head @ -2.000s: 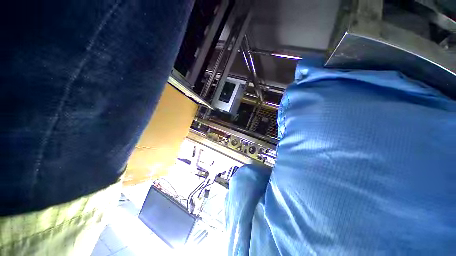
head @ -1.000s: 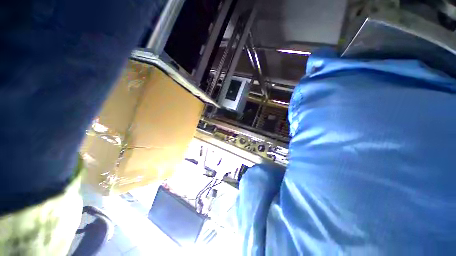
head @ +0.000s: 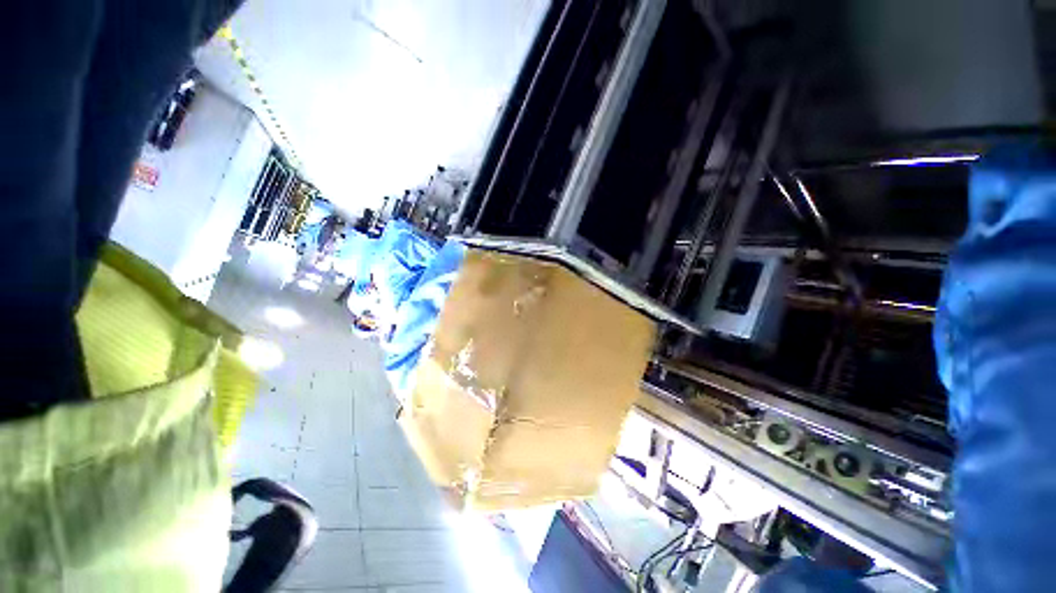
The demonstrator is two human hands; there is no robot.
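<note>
No hand of mine shows in the picture. Nearest in front is a brown cardboard carton (head: 556,371) with tape and creases, in the middle of the tilted view, touching the lower edge of a dark framed rack. A person's blue gridded smock (head: 1007,371) fills the right edge, cut off. Dark blue cloth (head: 58,174) fills the upper left, and pale yellow-green smock cloth (head: 116,498) lies below it. Whose clothing this is cannot be told.
The view is tilted. A grey tiled aisle (head: 336,463) runs away at left, with a white wall panel (head: 197,174) and blue-smocked people (head: 400,272) farther off. A conveyor line (head: 799,446), cables and a dark monitor (head: 573,556) are lower right. A black curved object (head: 272,533) is lower left.
The view has swung left. The carton, rack and blue smock have shifted right in the picture, and the aisle, wall and distant people have come into view.
</note>
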